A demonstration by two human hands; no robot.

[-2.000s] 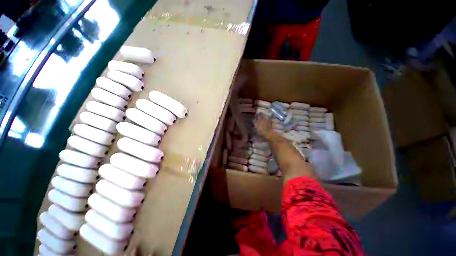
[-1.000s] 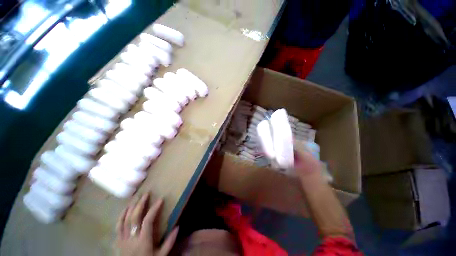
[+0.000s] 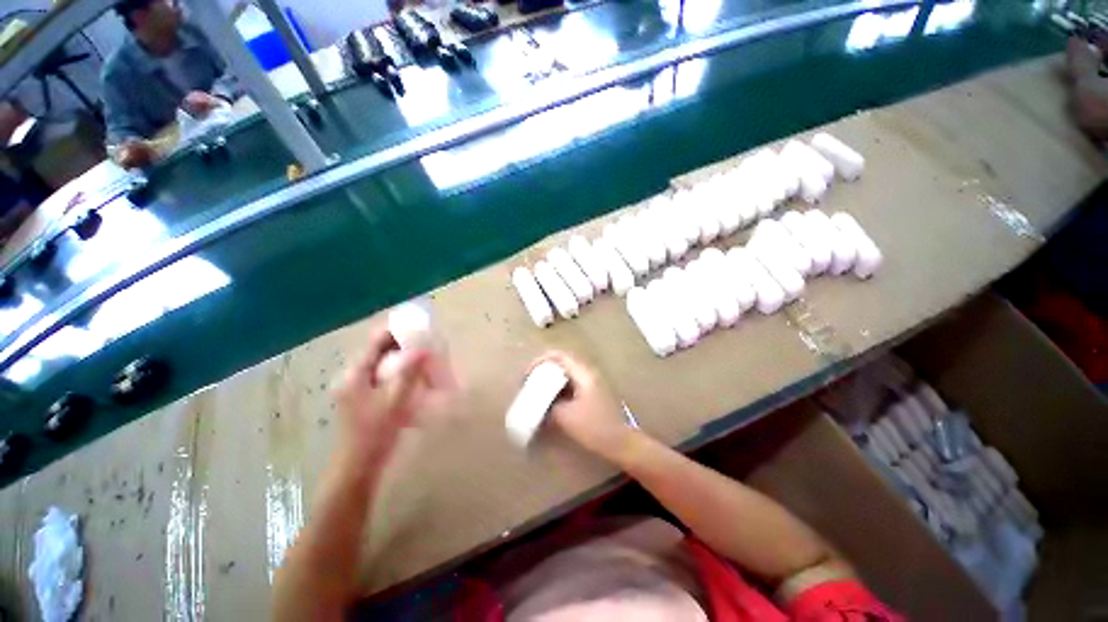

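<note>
My left hand (image 3: 395, 383), blurred, holds a white cover (image 3: 411, 323) above the cardboard-covered bench; its fingers are around the lower part. My right hand (image 3: 571, 395) holds another white cover (image 3: 535, 403) near the bench's front edge. The two hands are apart. Two tight rows of white covers lie on the bench to the right, a back row (image 3: 705, 209) and a front row (image 3: 753, 277). Whether either hand holds more than one cover is hard to tell.
A green conveyor belt (image 3: 486, 237) runs behind the bench, with black units (image 3: 140, 379) on it at left. A person (image 3: 164, 79) sits across it. An open carton (image 3: 778, 486) of covers stands at lower right. A crumpled white wad (image 3: 56, 565) lies far left.
The view has swung left from the carton to the bench and belt. My right hand has come out of the carton with covers. My left hand has lifted off the bench and now holds a cover.
</note>
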